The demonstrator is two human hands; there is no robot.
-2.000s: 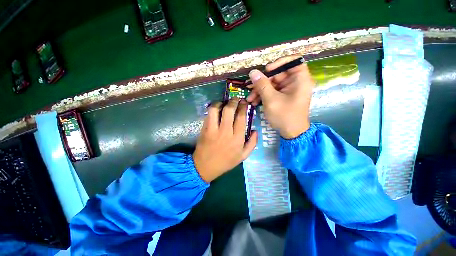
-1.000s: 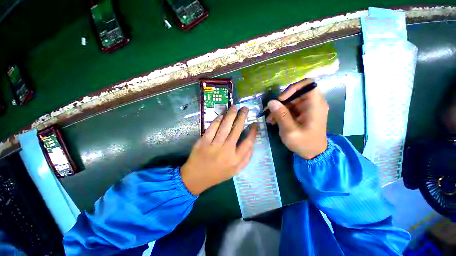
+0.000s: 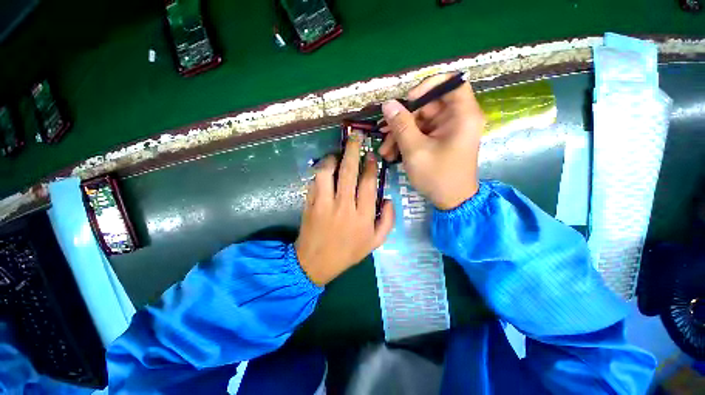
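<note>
A dark red phone unit (image 3: pixel 380 187) lies on the bench, mostly hidden under my left hand (image 3: pixel 340 220). My left fingers press on it, with one fingertip near its top end. My right hand (image 3: pixel 437 143) holds the black tweezers (image 3: pixel 439 93), slanted, with the lower end at the unit's upper right; the tip is hidden by my fingers. A pale die-cut sticker sheet (image 3: pixel 412 293) with rows of small marks runs from beside the unit toward me.
A second phone unit (image 3: pixel 110 217) lies by a blue strip (image 3: pixel 91 266) at left, near a black tray (image 3: pixel 46 297). More units sit on the green belt (image 3: pixel 247 85) behind the worn rail (image 3: pixel 232 124). Amber tape (image 3: pixel 519 107), spare sheets (image 3: pixel 628 177) and a fan (image 3: pixel 686 308) are at right.
Since one second ago, my right hand has moved from over the sticker sheet to the unit's upper end. My left fingers now cover the unit's board. The view has shifted.
</note>
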